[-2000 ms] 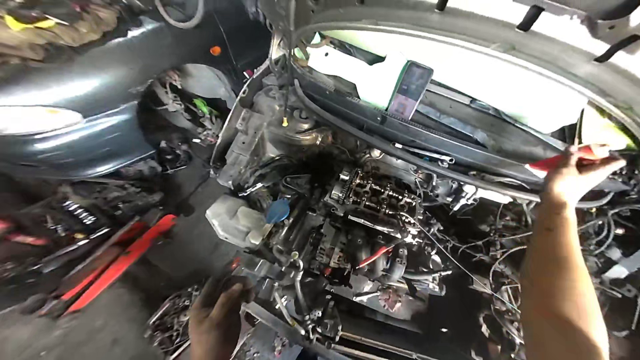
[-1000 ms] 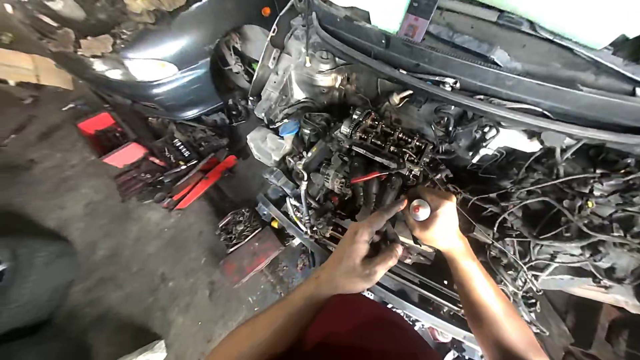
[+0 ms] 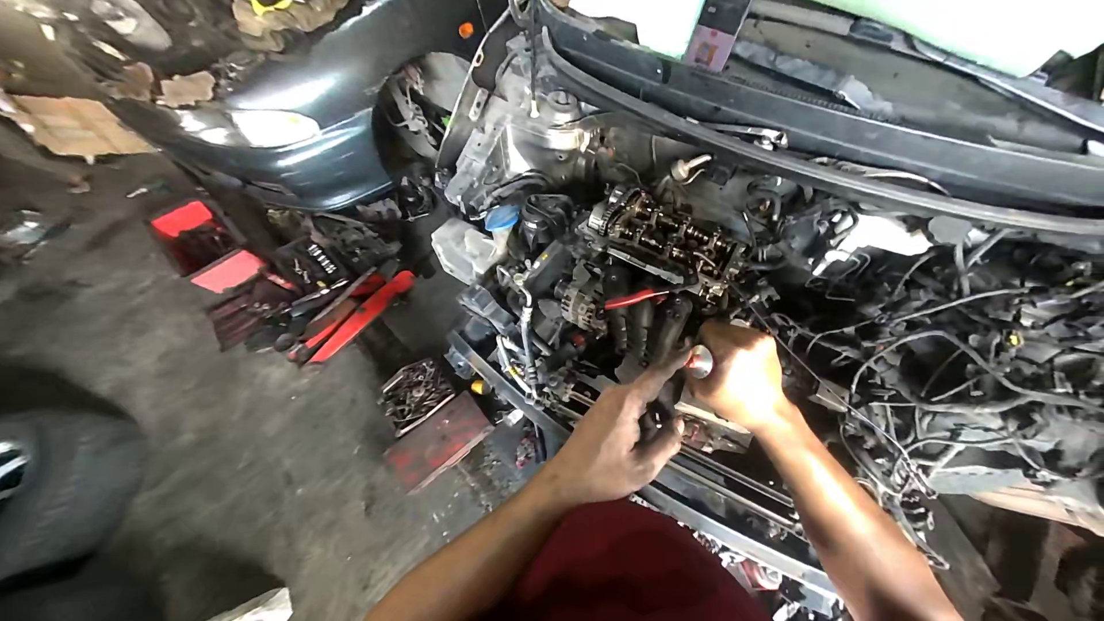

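Observation:
Over the front of an open engine bay, my right hand (image 3: 740,371) is closed around a tube, whose pale round end with a red mark (image 3: 700,362) shows beside the thumb. My left hand (image 3: 617,440) is just left of it, fingers apart, one fingertip at or close to the tube's end; whether it touches cannot be told. Behind both hands lies the engine's cylinder head (image 3: 673,237) with its camshafts bare. A red-handled tool (image 3: 636,298) rests across the engine in front of the head. Below that are the curved intake or exhaust runners (image 3: 634,323).
Wiring harnesses (image 3: 940,345) spread over the right of the bay. A reservoir with a blue cap (image 3: 466,248) stands at the left. On the floor are a red toolbox (image 3: 362,315), a metal tray of small parts (image 3: 418,392) and a wheel (image 3: 65,483). A dark car fender (image 3: 328,95) is beyond.
My right hand, raised near the windshield with a red item two seconds ago, is now low over the engine bay. My left hand has come up beside it. The view has shifted.

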